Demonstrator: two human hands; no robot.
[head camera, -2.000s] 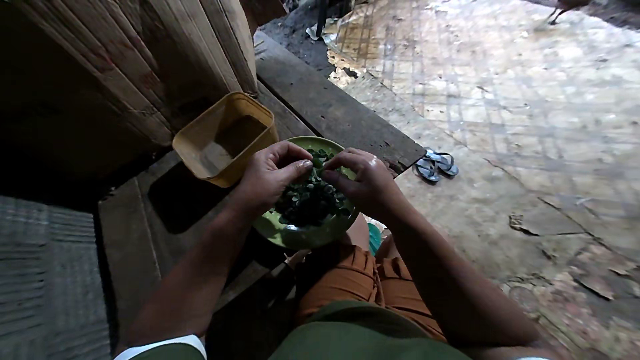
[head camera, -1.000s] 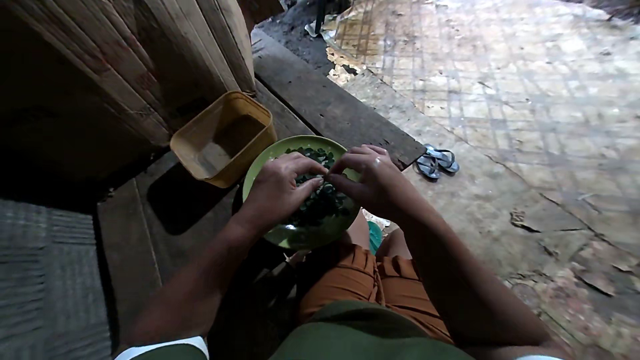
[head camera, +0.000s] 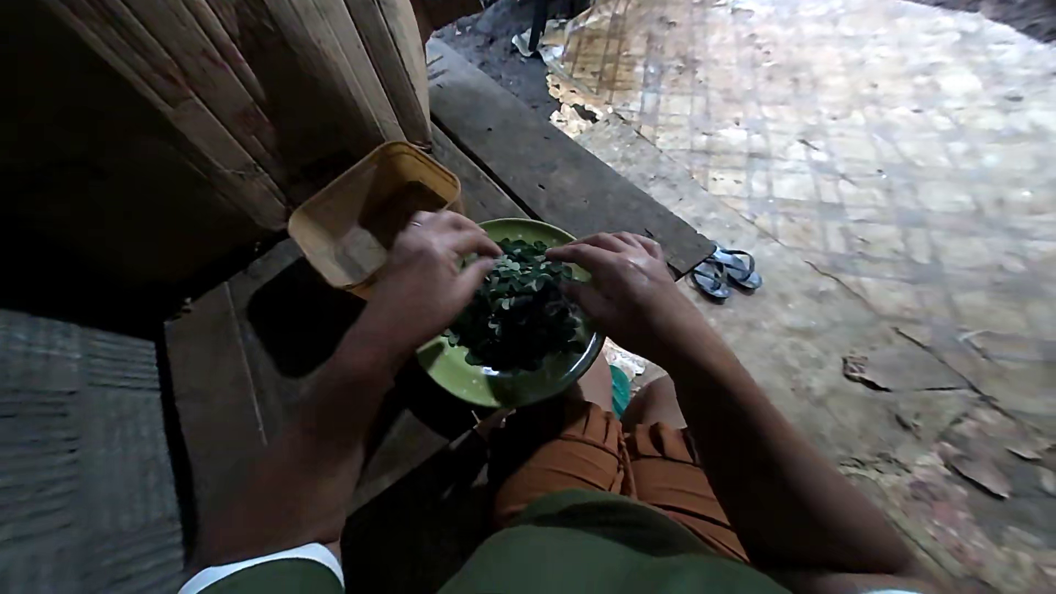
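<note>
A green plate (head camera: 462, 373) lies by my lap with a heap of small dark green leaves (head camera: 516, 318) on it. Over the plate's left side is my left hand (head camera: 437, 268), thumb and forefinger bent close to the leaves; whether a leaf is between them cannot be told. My right hand (head camera: 619, 276) is over the right side, its fingertips at the edge of the heap, and the undersides of its fingers are hidden. A gap with leaves below it separates the two hands.
A yellow plastic container (head camera: 330, 223) stands left of the plate on dark wooden boards (head camera: 561, 165). Upright wooden planks (head camera: 330, 74) rise behind it. A pair of flip-flops (head camera: 726, 272) lies on the worn floor (head camera: 825, 206) at the right. A woven surface (head camera: 82, 445) is at the lower left.
My hands were close together over the plate, fingertips nearly meeting; now they are apart, the left one further left and the right one further right. More of the leaf heap shows between them.
</note>
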